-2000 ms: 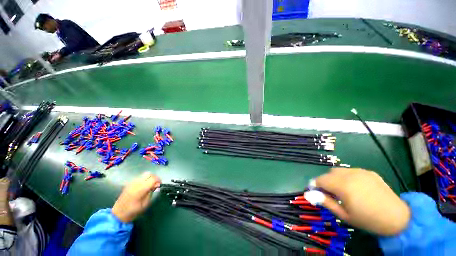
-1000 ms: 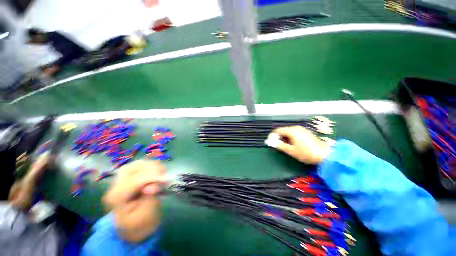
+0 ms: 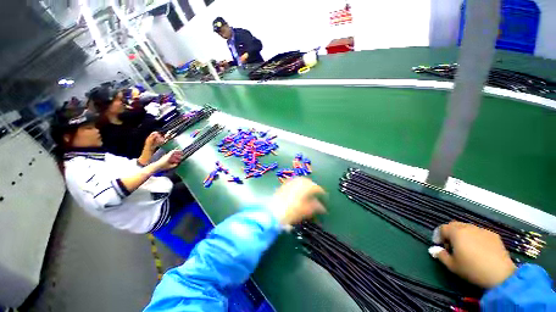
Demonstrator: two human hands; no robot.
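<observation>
My right hand (image 3: 474,251), with white covers on thumb and fingertip, is at the near edge of the second bundle of black cables (image 3: 420,204); its fingers are at one cable lying a little apart, and whether they grip it cannot be told. My left hand (image 3: 300,201) is blurred, over the left ends of the working bundle (image 3: 359,268); whether it holds anything cannot be told. The working bundle runs to the lower right, where a bit of red shows at the frame edge. Blue-and-red end pieces (image 3: 247,146) lie heaped beyond my left hand.
A green divider with a white edge (image 3: 341,155) and a grey upright (image 3: 466,91) stand behind the bundles. Seated people (image 3: 116,183) work at the left with black cables (image 3: 201,141). Another person (image 3: 241,46) is across the bench. A blue stool (image 3: 183,228) stands at the left.
The view has swung left, bringing the seated people into sight and the black tray out of it. My right hand has gone from over the second bundle to its near edge.
</observation>
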